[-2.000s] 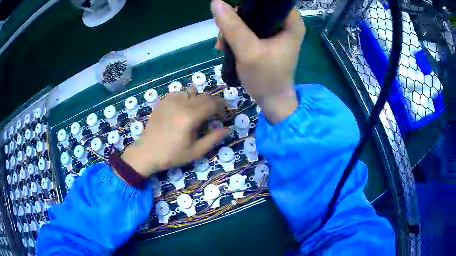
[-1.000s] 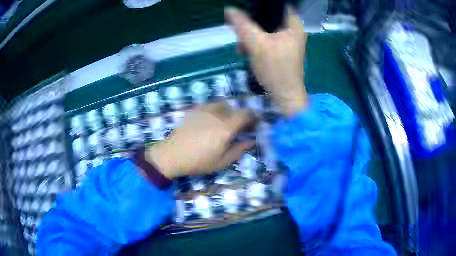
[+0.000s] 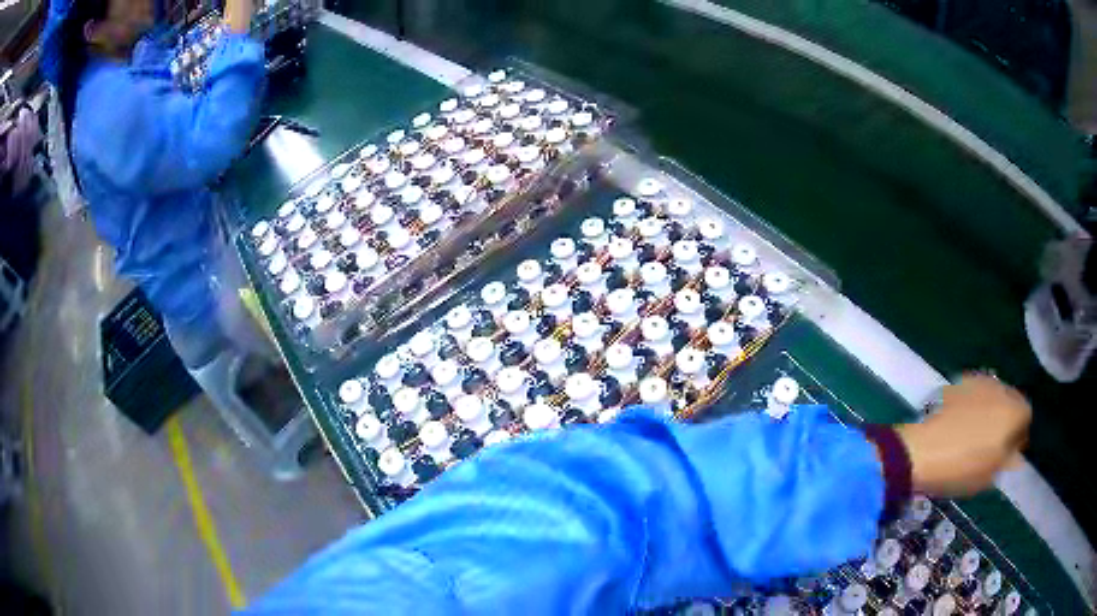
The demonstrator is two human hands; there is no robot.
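Note:
My left hand (image 3: 968,436) is at the right, over the pale rail beyond the trays. Its fingers are curled and turned away, and whether it holds anything cannot be told. My left sleeve crosses above the nearest blister tray (image 3: 1017,602), hiding much of it. Units with white round caps (image 3: 851,596) show in that tray. A second full tray (image 3: 341,403) lies left of it, and a third (image 3: 267,325) beyond. My right hand and the screwdriver are out of the picture.
A person in a blue smock (image 3: 162,150) stands at the bench at the upper left. A dark crate (image 3: 150,361) is on the floor. The pale rail (image 3: 884,355) runs along the bench beside the dark green surface. A white object (image 3: 1061,315) is at the right edge.
The view has swung left, bringing in more trays and the other person. My left hand has left the units and reached to the rail. My right hand and the screwdriver have gone out of view.

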